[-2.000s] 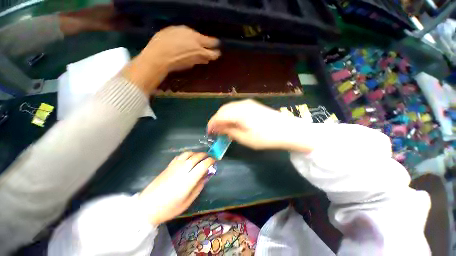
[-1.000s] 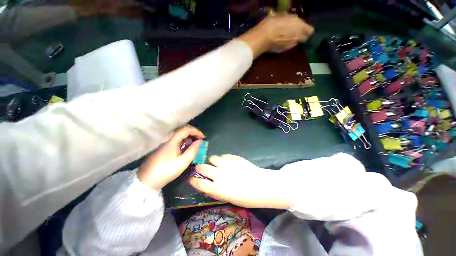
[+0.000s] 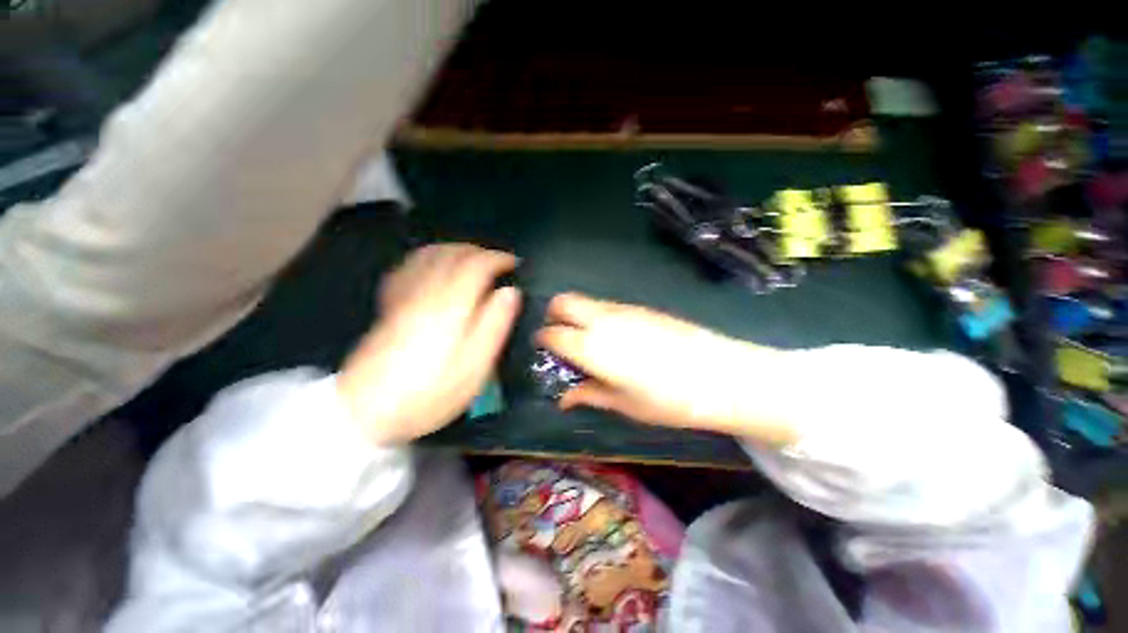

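Note:
My left hand (image 3: 433,334) is blurred, palm down over the bench near its front edge. A teal binder clip (image 3: 486,399) shows under its lower edge; whether the hand grips it cannot be told. My right hand (image 3: 649,362) is just to the right, apart from the left, with its fingers closed on a small glossy unit (image 3: 557,372), dark with silvery glare. Farther back lie a black clipped unit (image 3: 717,233), a unit with two yellow clips (image 3: 831,223) and a unit with yellow and teal clips (image 3: 967,278).
Another person's sleeve (image 3: 210,186) crosses the upper left. The clip tray (image 3: 1008,247) heaped with mixed colors stands at the right. A red-brown wooden board (image 3: 643,99) lies at the far side. Part of a white sheet (image 3: 377,183) shows behind the sleeve.
My hands have moved apart, the glossy unit now at my right hand and the teal clip by my left. The other person's arm has swung up and left. The view has shifted.

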